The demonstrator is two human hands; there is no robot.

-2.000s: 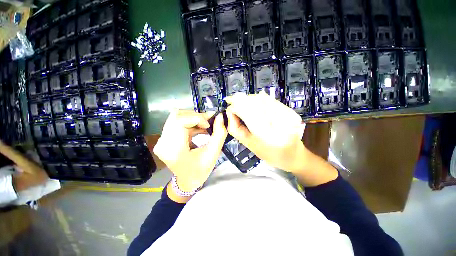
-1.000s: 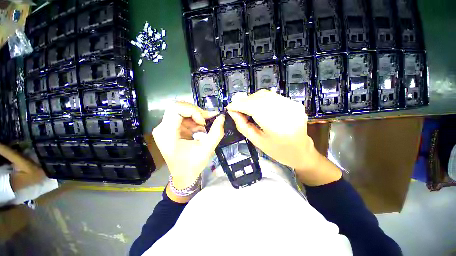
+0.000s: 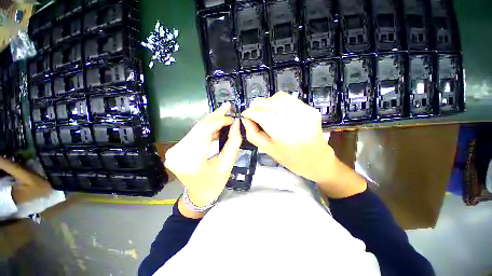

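A black plastic housing (image 3: 242,171) with rectangular window openings hangs between my hands, its lower end towards my body. My left hand (image 3: 198,156) grips its upper part from the left, with a bracelet at the wrist. My right hand (image 3: 288,135) pinches at its top end, fingertips meeting the left ones. Whether a small insert is between the fingertips cannot be told. A black blister tray (image 3: 268,69) with housings in its pockets lies just beyond my hands. Its tray pocket (image 3: 220,46) at the left is a plain black recess.
A pile of small inserts (image 3: 162,46) lies on the green bench (image 3: 180,89) between the trays. A neighbouring tray stack (image 3: 89,137) stands at left, with a clear plastic bag (image 3: 22,46) beyond. Another person's arm (image 3: 24,178) is at far left. A cardboard box (image 3: 404,172) is below right.
The housing has swung its lower end to the left since one second ago, after being further right and more exposed. Both hands stay nearly in place, fingertips together.
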